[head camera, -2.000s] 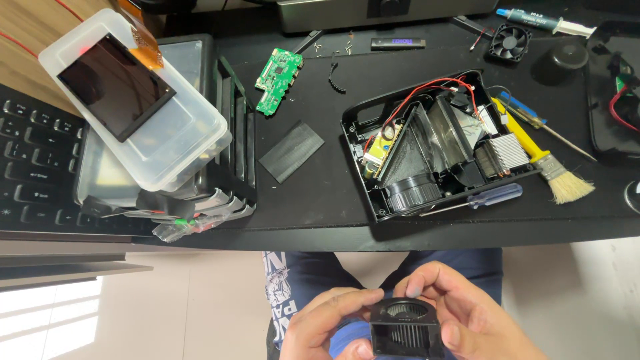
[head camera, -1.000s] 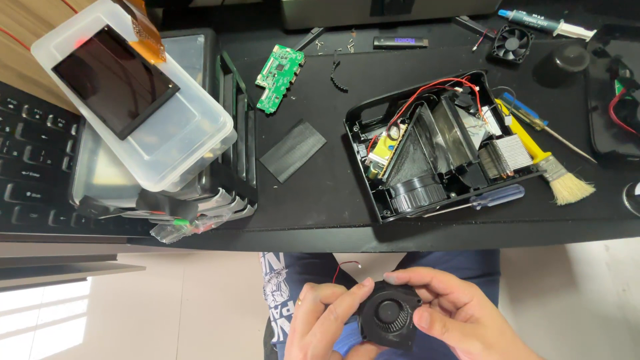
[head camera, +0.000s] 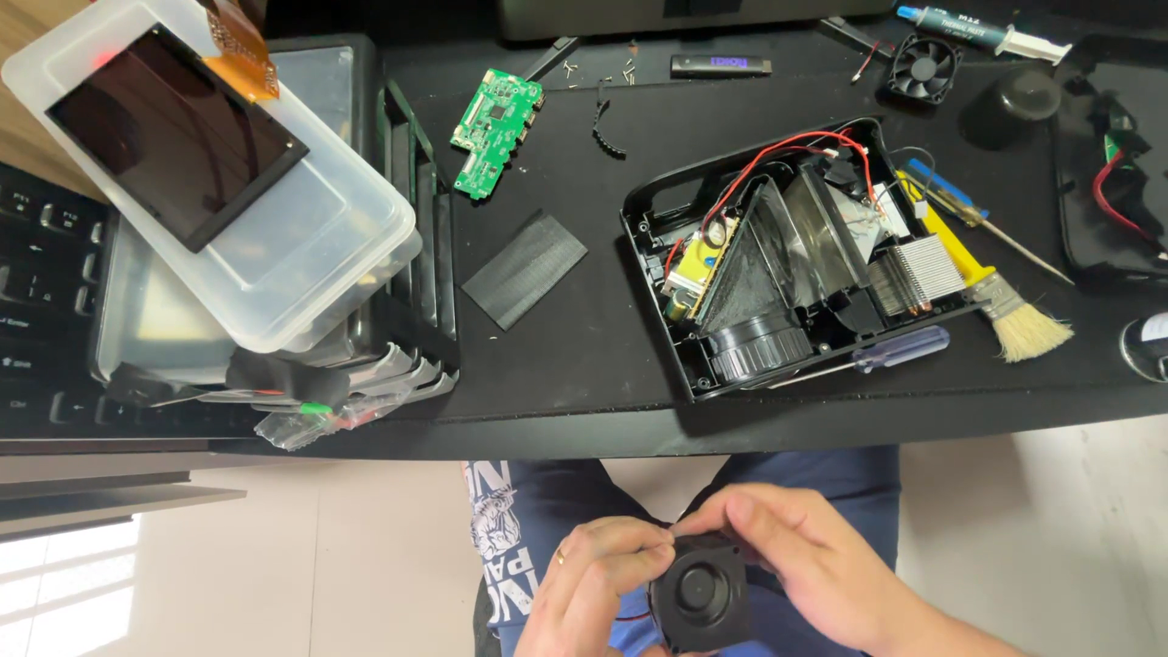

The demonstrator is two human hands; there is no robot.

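Observation:
Above my lap, in front of the desk edge, a black blower fan (head camera: pixel 701 591) is held with its round hub facing up. My left hand (head camera: pixel 598 579) grips its left side, fingers at the top corner and thumb low down. My right hand (head camera: pixel 798 557) touches its upper right edge with the fingertips. A thin red wire runs from the fan's left side under my left hand. On the desk beyond lies an opened projector housing (head camera: pixel 680 351) with a lens (head camera: pixel 757 349), a heatsink (head camera: pixel 926 274), a yellow board (head camera: pixel 698 265) and red wires.
A green circuit board (head camera: pixel 497 132), a dark rectangular sheet (head camera: pixel 526 269) and small screws lie left of the housing. Around its right side are a screwdriver (head camera: pixel 903 349), a brush (head camera: pixel 1027 319), a small axial fan (head camera: pixel 922 68) and a thermal paste syringe (head camera: pixel 967 29). A plastic box (head camera: pixel 338 228) carries a display panel (head camera: pixel 178 137).
The blower fan has been turned in my hands: two seconds ago its finned outlet showed, now its closed face with the hub. My right hand has shifted to its upper edge.

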